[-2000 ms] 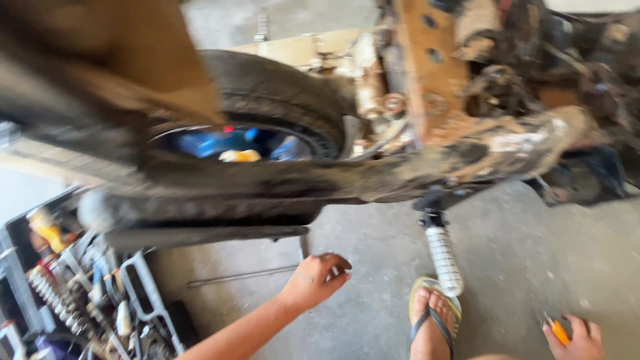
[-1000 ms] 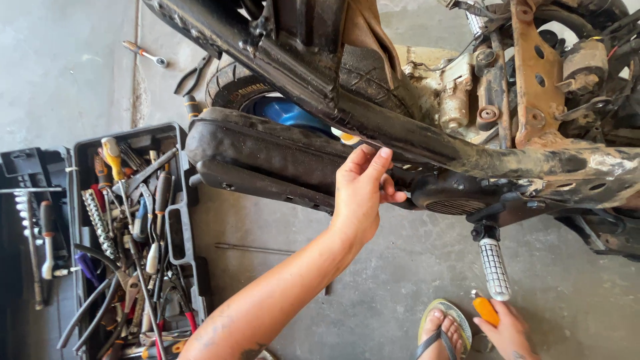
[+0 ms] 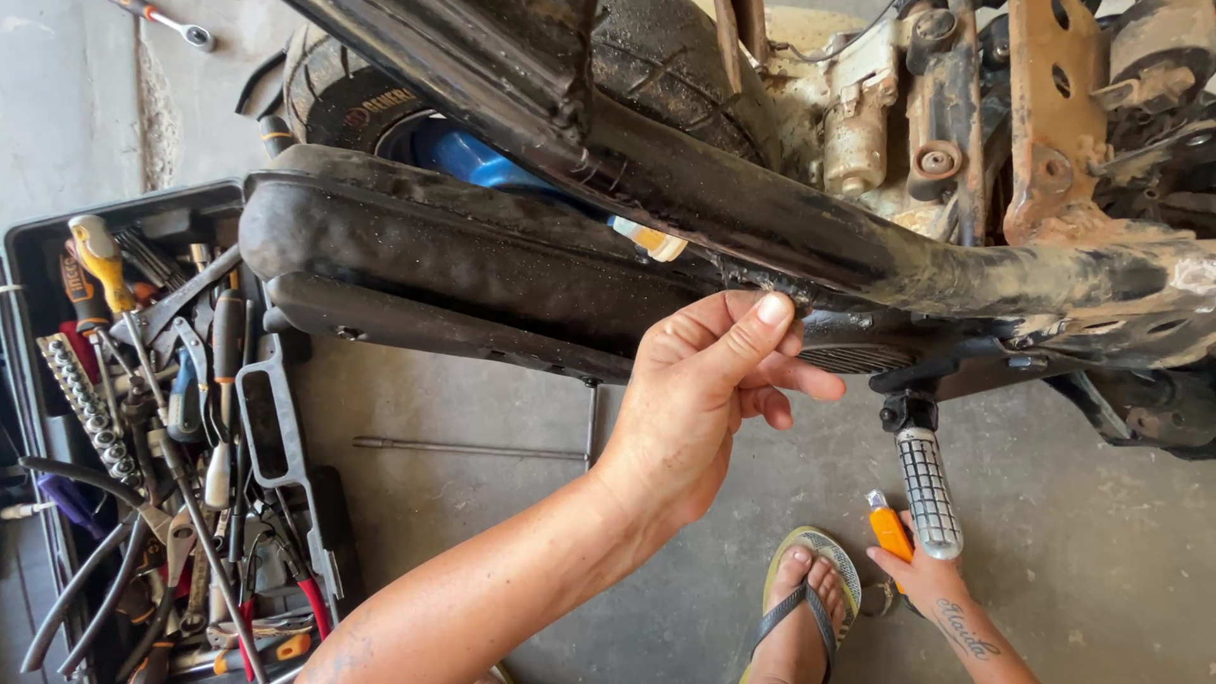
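My left hand (image 3: 703,399) is raised to a black frame tube (image 3: 760,218) of a motorcycle, thumb and forefinger pinched at a small dark tab or bracket on its underside; what exactly lies between them is hard to tell. Left of the fingertips, a small container with yellowish contents (image 3: 650,238) shows behind the tube. Lower right, my right hand (image 3: 926,570) holds an orange-handled tool (image 3: 890,534) with a clear tip, kind uncertain, below the footpeg (image 3: 928,489). A long black cover (image 3: 456,247) runs left of my left hand.
An open black toolbox (image 3: 123,204) full of screwdrivers, pliers and sockets lies at the left. A thin metal rod (image 3: 465,446) is on the concrete floor. The rear tire (image 3: 332,90) stands behind the cover. A ratchet (image 3: 195,36) lies at top left. My sandalled foot (image 3: 807,589) is near the footpeg.
My left hand has gone from above the floor up to the frame tube, where its fingers pinch. My right hand still holds the orange-handled tool low by the footpeg. The view has shifted.
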